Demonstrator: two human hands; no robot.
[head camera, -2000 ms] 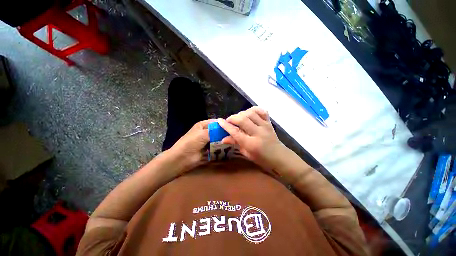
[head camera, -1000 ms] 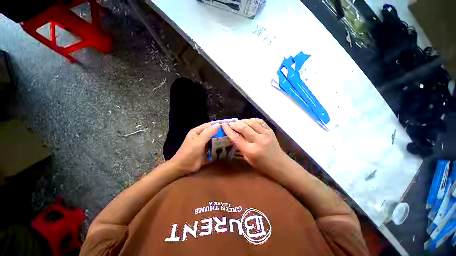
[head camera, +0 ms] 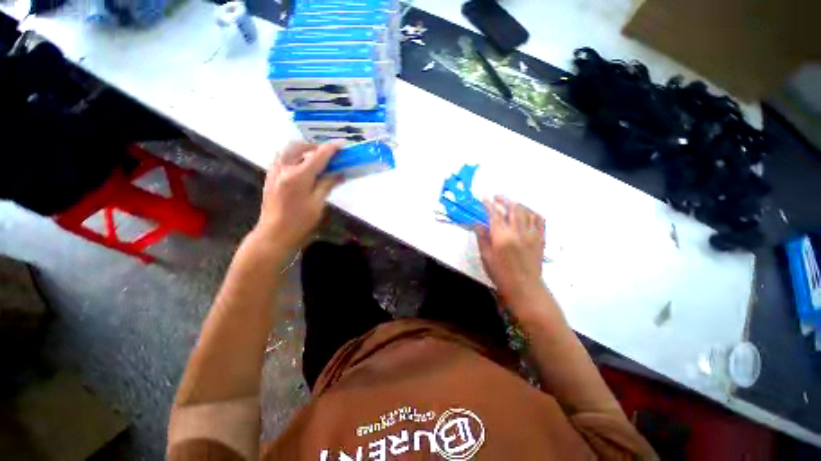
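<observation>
My left hand [head camera: 297, 194] grips a blue and white retail box [head camera: 362, 158] by its near end, just in front of the stacked boxes. The filled boxes [head camera: 326, 72] stand in a long blue and white stack on the white table, with black plugs pictured on their fronts. My right hand [head camera: 515, 239] is on the flat blue cartons [head camera: 461, 196], its fingers closed over their near end. The cartons lie on the table, partly hidden by the hand.
A tangled heap of black cables [head camera: 675, 135] lies at the right on the black surface, near pale scraps [head camera: 513, 85] and a dark phone-like slab [head camera: 495, 24]. Clear plastic cups [head camera: 744, 363] stand at the right table edge. A red stool [head camera: 135, 207] is on the floor at left.
The view has shifted, showing the box stack. My hands have parted from over the lap: the left has carried the box to the stack, the right has reached onto the flat cartons.
</observation>
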